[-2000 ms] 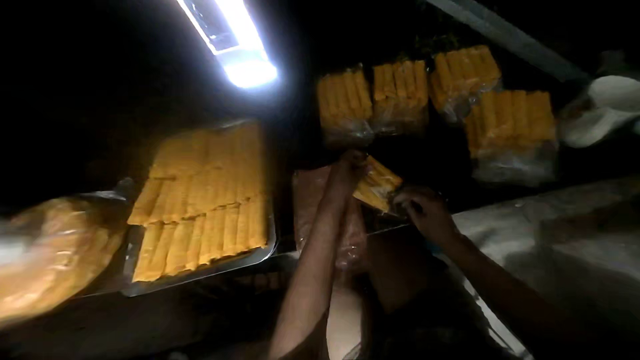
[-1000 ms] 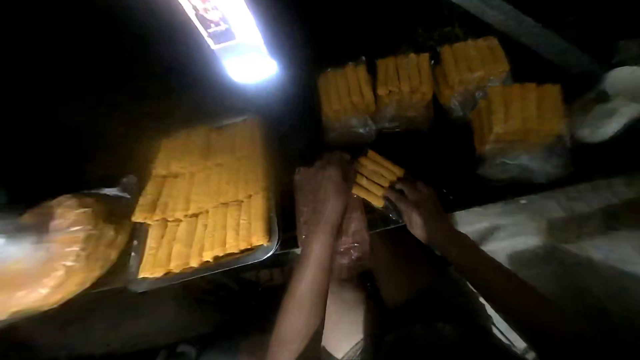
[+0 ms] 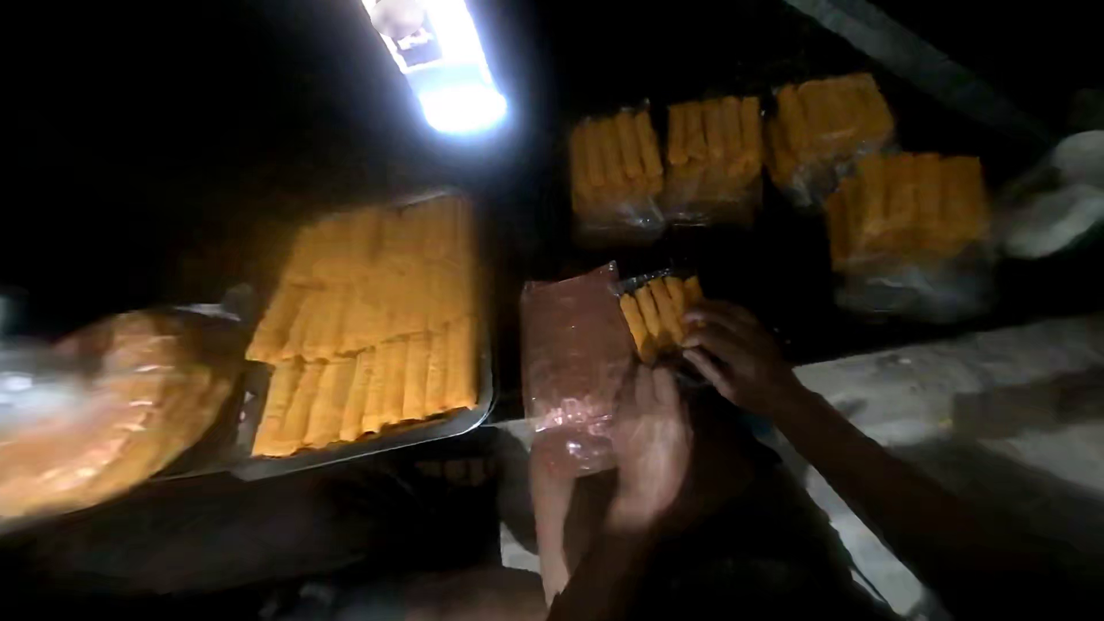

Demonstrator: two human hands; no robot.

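Note:
Several orange-yellow rolled sticks [image 3: 660,315] lie side by side in a small clear plastic bag. My right hand [image 3: 733,349] grips this bundle at its right side with bent fingers. Blurred, my left hand [image 3: 651,431] is at the bundle's lower end, beside a flat reddish plastic packet [image 3: 573,354]; whether it grips anything is unclear. The packet lies left of the bundle, its shiny lower end near my left wrist. On the left, a metal tray [image 3: 483,410] holds rows of the same rolls [image 3: 371,328].
Filled clear bags of rolls [image 3: 617,164] [image 3: 714,155] [image 3: 830,125] [image 3: 910,207] stand behind and to the right. A large plastic bag of orange food [image 3: 129,405] is at the far left. A bright lamp [image 3: 448,69] shines above, and a white object [image 3: 1056,198] lies far right.
My left hand has moved from the bundle's upper left down to its lower end, uncovering more of the reddish packet. The rolls have turned from slanting sideways to nearly upright in view.

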